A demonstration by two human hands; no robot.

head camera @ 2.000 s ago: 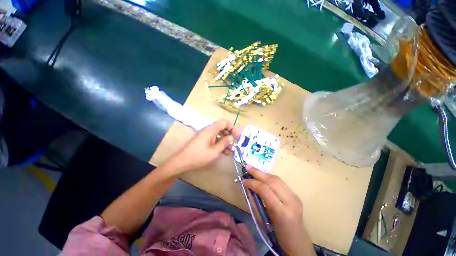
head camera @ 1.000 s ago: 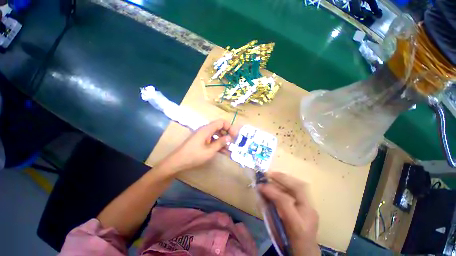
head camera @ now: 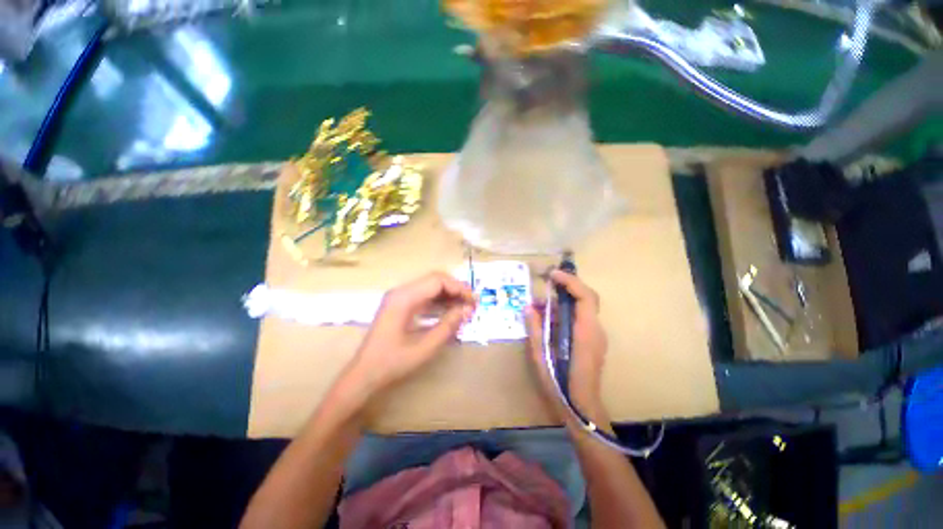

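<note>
The white socket housing (head camera: pixel 500 329) with blue and green parts inside lies on the cardboard mat (head camera: pixel 662 310), in front of the fume hood. My left hand (head camera: pixel 422 318) is at its left edge with fingertips pinched; a thin dark green wire (head camera: pixel 472 271) stands up beside them. What else the fingertips hold is hidden. My right hand (head camera: pixel 579 336) is at the housing's right side and grips the black soldering iron (head camera: pixel 565 320), pointing away from me, with a pale line looping below it. The white wrapped power cord (head camera: pixel 321 306) runs left from behind my left hand.
A pile of brass contact strips (head camera: pixel 383 201) with green wires lies at the mat's upper left. The cloudy fume hood (head camera: pixel 522 196) stands over the mat's far side. A shallow cardboard box (head camera: pixel 739 238) with tools is at right. More brass strips (head camera: pixel 734 491) lie in a dark container at lower right.
The camera view has turned, so the mat shows squarer and the hood straight ahead. My right hand has moved from the housing's near edge to its right side with the iron.
</note>
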